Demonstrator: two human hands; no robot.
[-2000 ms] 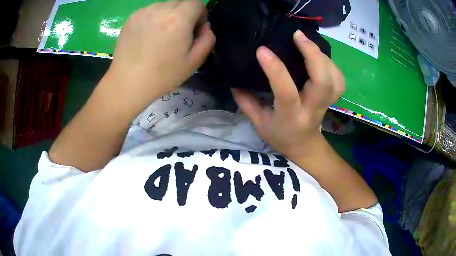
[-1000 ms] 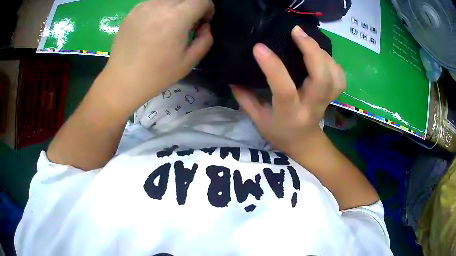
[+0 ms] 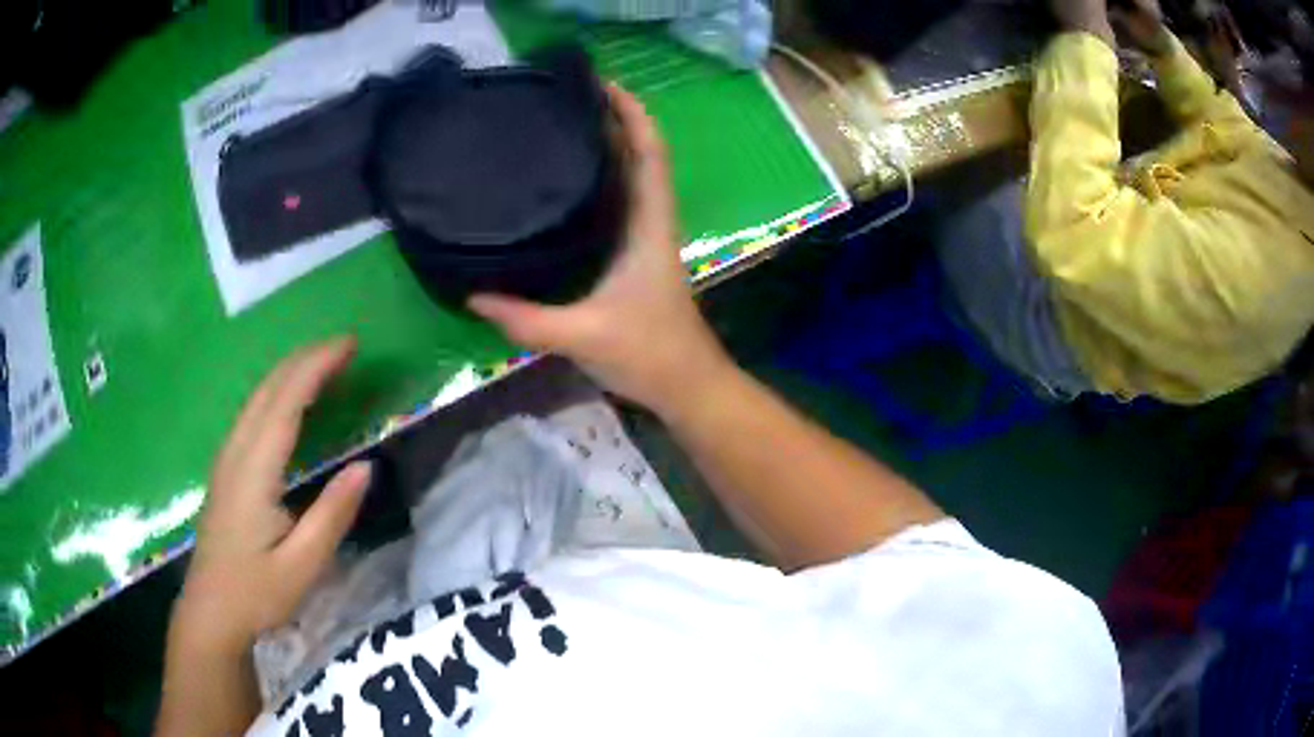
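Observation:
A black drum-shaped speaker body (image 3: 497, 166) is held over the green printed sheet, its plain round end facing up, with no white ring on it. My right hand (image 3: 627, 288) grips it from the right side, thumb at its near edge and fingers partly hidden behind it. My left hand (image 3: 274, 504) is off the speaker, at the near edge of the sheet, with thumb and fingers apart. A small dark patch shows beside the left thumb; I cannot tell what it is.
The green sheet (image 3: 360, 310) with printed speaker pictures covers the bench. Black objects (image 3: 65, 51) are at the far left, cut off by the frame. Part of a pale blue thing (image 3: 721, 29) is at the top. A person in yellow (image 3: 1153, 238) sits at the right.
The view has swung to the right. My left hand has let go of the speaker and moved away. My right hand now holds it alone, plain end up; its red and white wires no longer show.

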